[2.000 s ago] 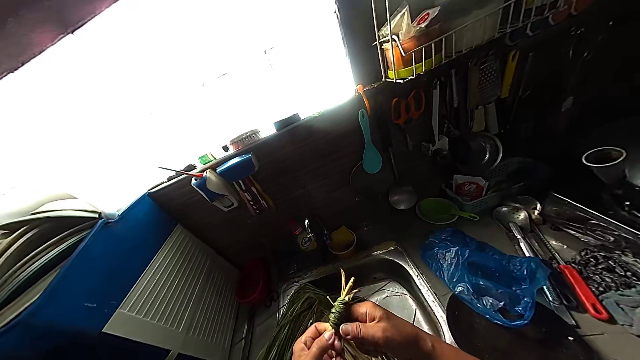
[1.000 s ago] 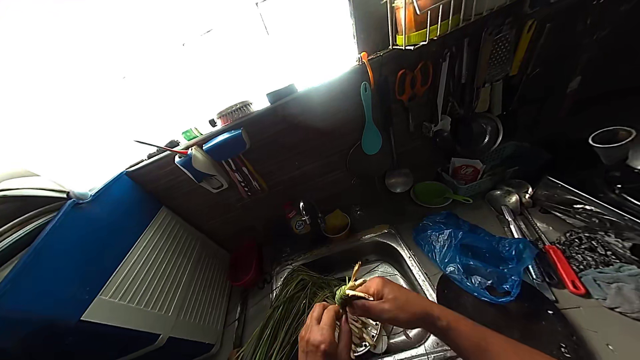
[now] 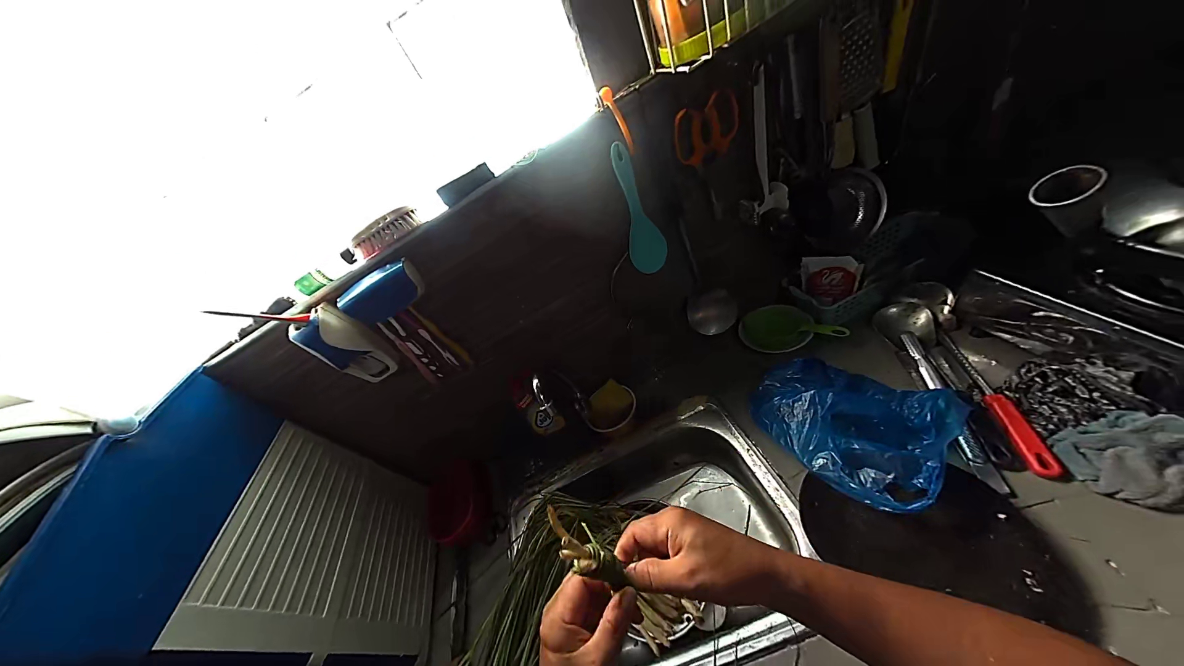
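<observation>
Above the near part of the stainless steel sink [image 3: 768, 462], my left hand [image 3: 587, 620] and my right hand [image 3: 689, 560] both pinch a small bundle of pale stalks wrapped with green leaf blades [image 3: 601, 566]. Its pale tips poke out at the upper left. Long thin green leaves [image 3: 532, 573] spread over the sink's left side. Beneath my hands, more pale stalk ends [image 3: 657, 615] rest over a white dish, which they partly hide.
Right of the sink lie a crumpled blue plastic bag [image 3: 856, 430], a dark round board [image 3: 953, 573], ladles [image 3: 905, 324], a red-handled utensil [image 3: 1022, 435] and a grey cloth [image 3: 1128, 453]. A faucet [image 3: 543, 393] and a yellow cup [image 3: 610, 407] stand behind it.
My right hand has shifted around the bundle and now pinches it from the right side. The pale stalks below, hidden two seconds ago, show beneath my hands. The view has moved somewhat.
</observation>
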